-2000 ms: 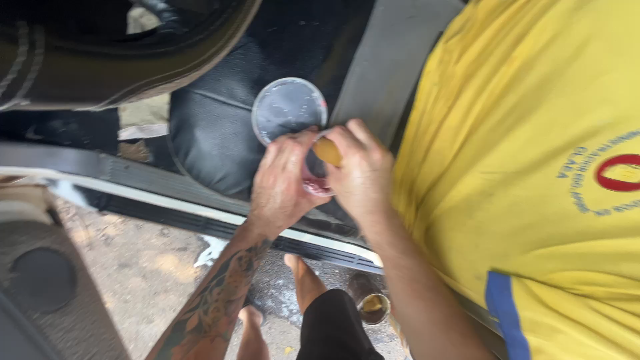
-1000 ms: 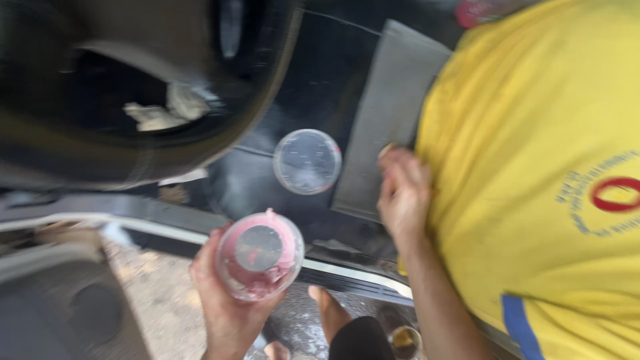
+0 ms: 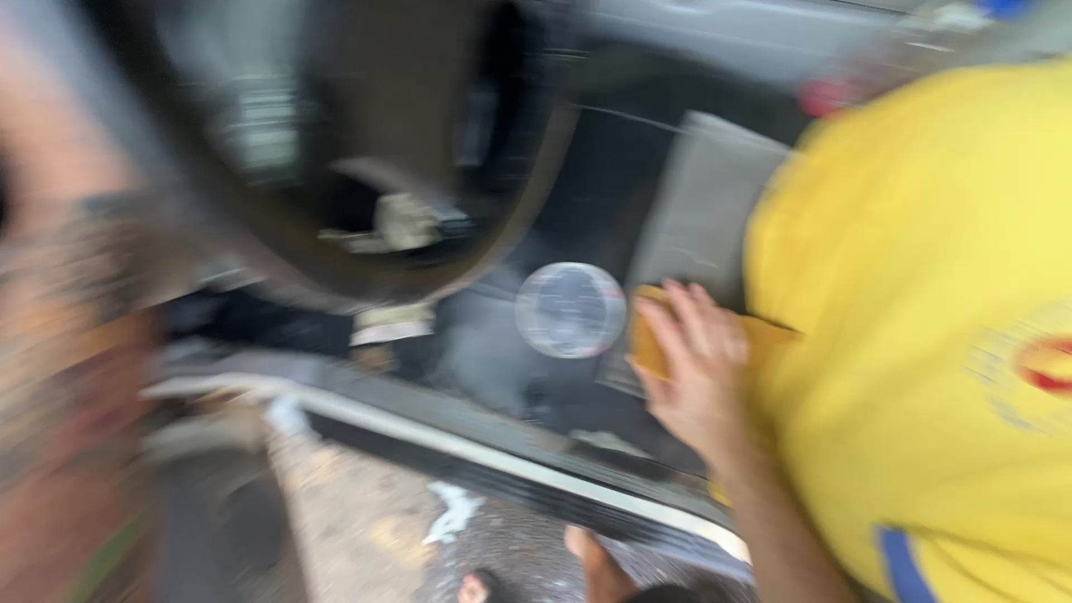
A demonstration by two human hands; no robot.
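Note:
My right hand [image 3: 691,360] is at the right of centre, its fingers and thumb around the near end of an ochre-yellow piece [image 3: 649,335], whose material I cannot make out. More of the same colour shows behind the hand, against a yellow shirt [image 3: 904,318] with blue trim. Just left of my fingertips a round clear plastic lid [image 3: 570,310] lies on a black seat or panel. A tattooed forearm [image 3: 75,276], strongly blurred, crosses the far left edge; my left hand cannot be made out, and no pink-filled tub shows.
A car's steering wheel [image 3: 536,167] fills the upper left. A grey flat panel [image 3: 712,201] lies beyond my right hand. The door sill [image 3: 469,456] runs diagonally below, with feet on the ground outside. A blurred clear bottle with a red cap [image 3: 825,96] lies at the upper right.
The left hand, seen holding a tub of pink stuff a second ago, has left the place where it was. My right hand now has the ochre-yellow piece in plain view beside the lid.

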